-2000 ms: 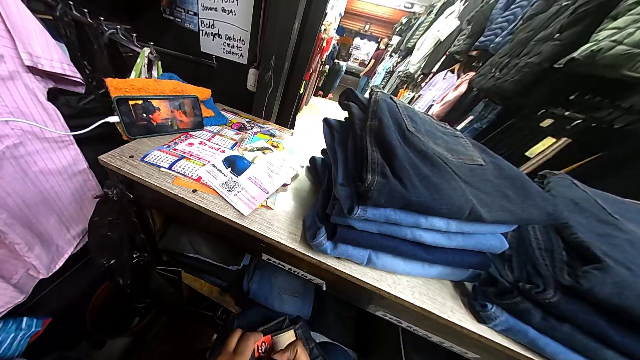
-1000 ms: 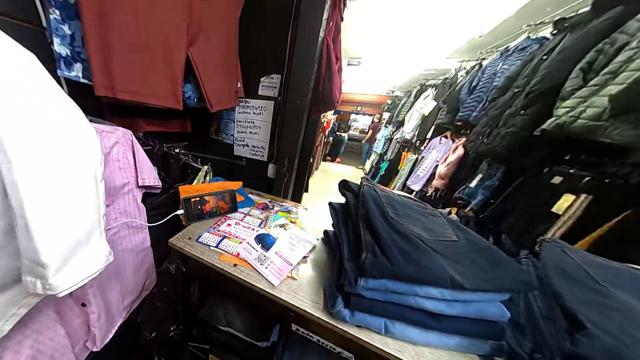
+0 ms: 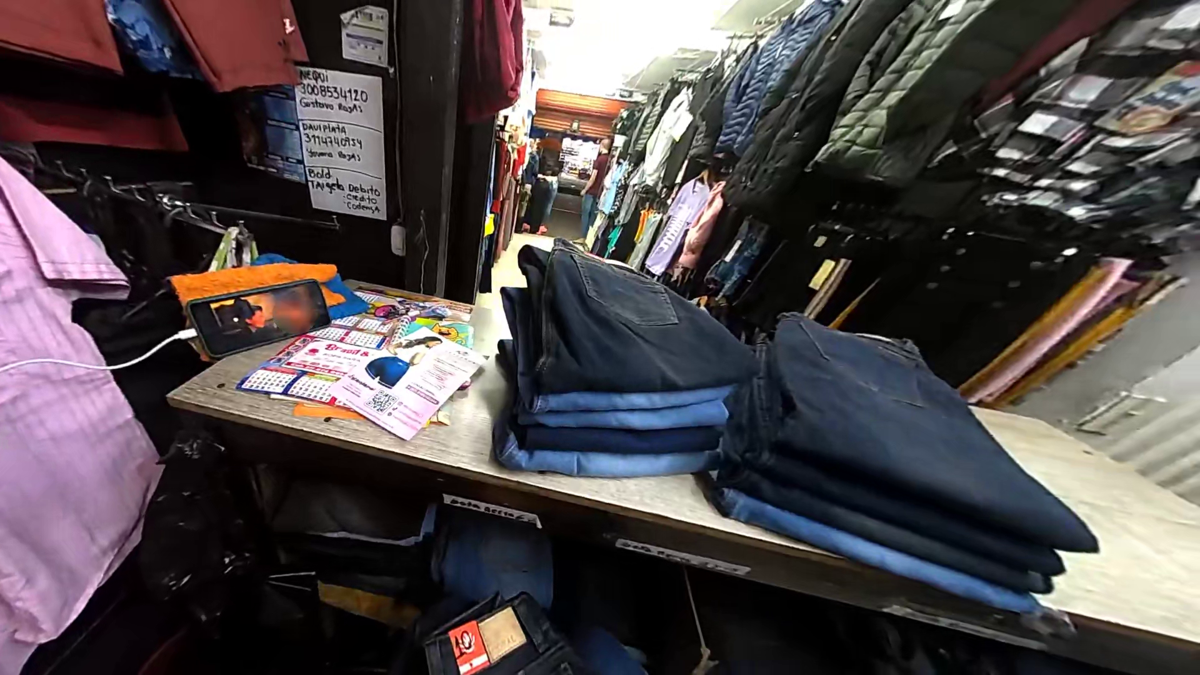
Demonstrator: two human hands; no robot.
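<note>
Neither of my hands shows in the head view now. At the bottom edge is the waistband of dark jeans (image 3: 525, 647), bearing a red tag (image 3: 469, 647) and a tan patch (image 3: 502, 634); whether a hand touches them is hidden. Above, on the wooden counter (image 3: 459, 450), one stack of folded jeans (image 3: 647, 347) stands beside a second stack of folded jeans (image 3: 872, 422). Dark pairs lie on top of each, with lighter blue layers below. Farther left are printed leaflets (image 3: 403, 380) and a phone (image 3: 258, 317) lying on its long side against an orange cloth (image 3: 253, 277).
A pink shirt (image 3: 66, 403) hangs at the left, with a white cable (image 3: 103, 364) running to the phone. Under the counter are shelves with folded jeans (image 3: 492, 562). Jackets (image 3: 778, 84) hang at the right. People (image 3: 595, 183) stand far down the aisle.
Two seconds ago fingers showed at the bottom edge by a red tag; no hand is in view now. The view has swung up and partly back down.
</note>
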